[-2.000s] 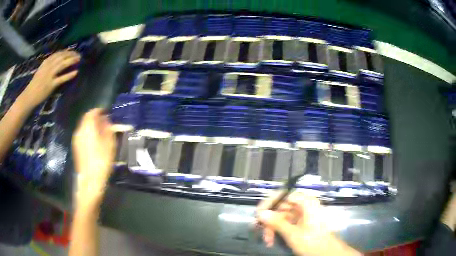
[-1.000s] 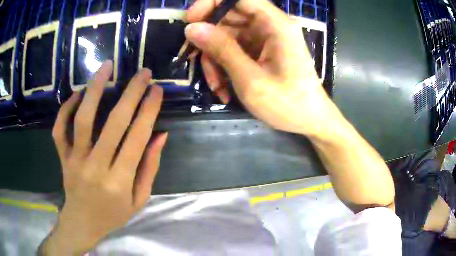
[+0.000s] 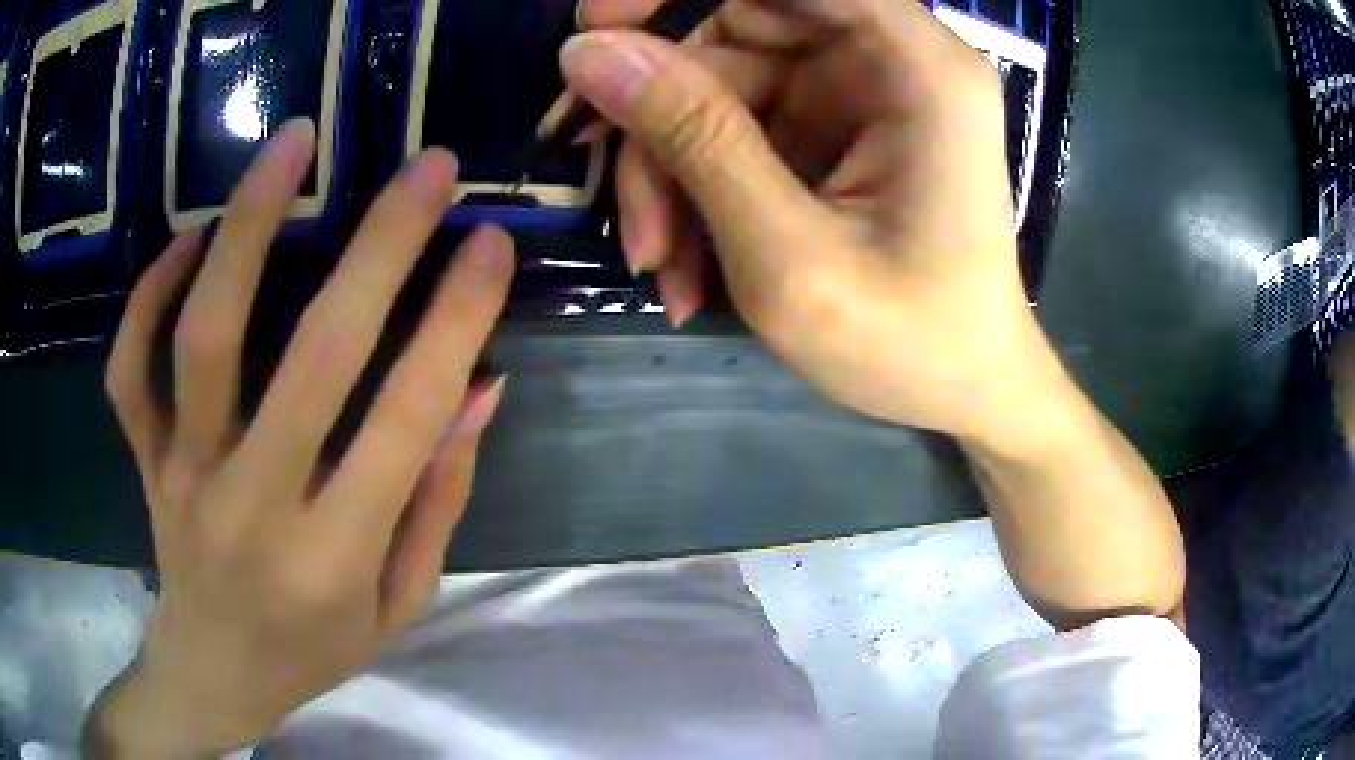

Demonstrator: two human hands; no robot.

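Observation:
My right hand (image 3: 832,223) holds dark tweezers (image 3: 684,18) between thumb and fingers. Their fine tip is at the lower edge of the cream frame around a dark window on a blue front housing (image 3: 498,97). My left hand (image 3: 305,401) lies palm down with fingers spread, fingertips on the lower ends of housings, holding nothing. More housings with cream frames stand upright in a row to the left (image 3: 72,134). Another is partly hidden behind my right hand. Whether the tip grips a piece cannot be told.
The dark green bench top (image 3: 639,460) shows a sheet with small dark marks below the tray. Another tray of housings is at the far right edge (image 3: 1330,149). A person's dark clothing (image 3: 1263,520) shows at the lower right.
The view has shifted closer. The tweezer tip has moved from over the dark window down to the frame's lower edge. My left hand stays spread beside that housing.

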